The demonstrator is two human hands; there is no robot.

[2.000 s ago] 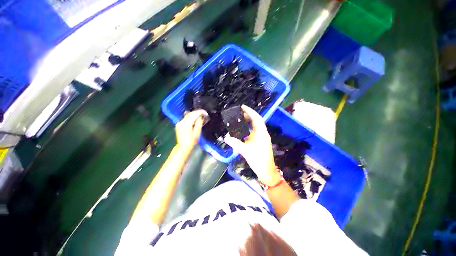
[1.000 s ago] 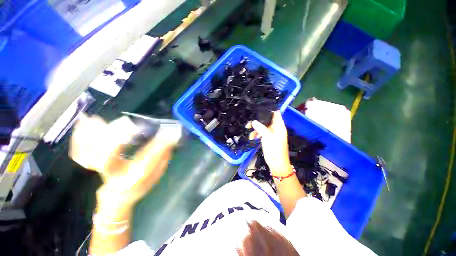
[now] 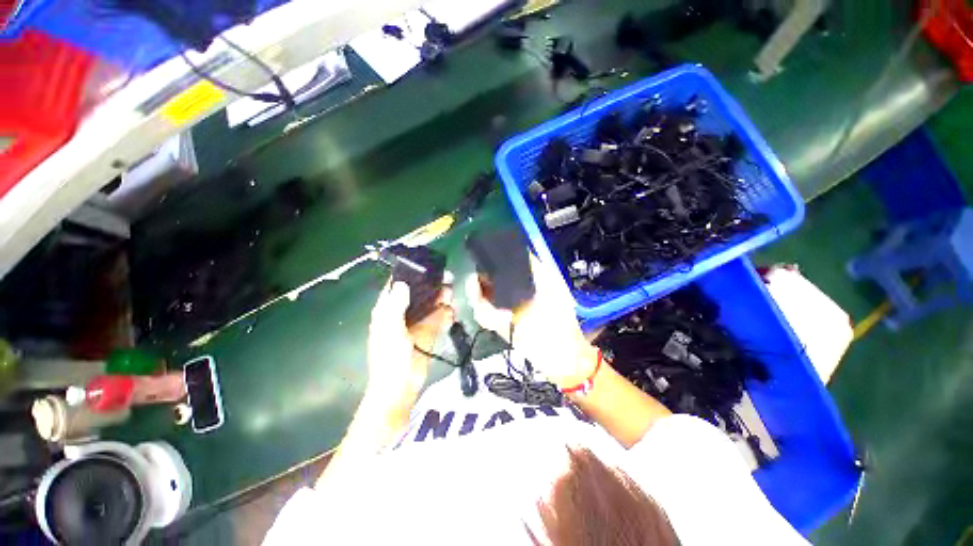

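My left hand (image 3: 400, 331) holds a black power adapter (image 3: 417, 279) with its cord hanging below. My right hand (image 3: 544, 325) holds another black adapter (image 3: 501, 267), its bundled cord (image 3: 523, 386) hanging in front of the white shirt. The two adapters are side by side, a little apart. To the right, the upper blue basket (image 3: 653, 283) is heaped with black adapters and cords. The lower blue bin (image 3: 816, 427), partly under the basket, holds more adapters and some pale pieces.
A smartphone (image 3: 203, 394), a red-pink bottle (image 3: 126, 391), a pale cup (image 3: 49, 417) and a fan (image 3: 96, 499) are at lower left. Paper sheets (image 3: 288, 91) and loose adapters lie at the bench's far side. A blue stool (image 3: 918, 267) stands right.
The view has turned left, bringing the phone, bottle and fan into sight. My left hand, blurred at left before, is now beside my right hand. My right hand has left the basket and holds an adapter.
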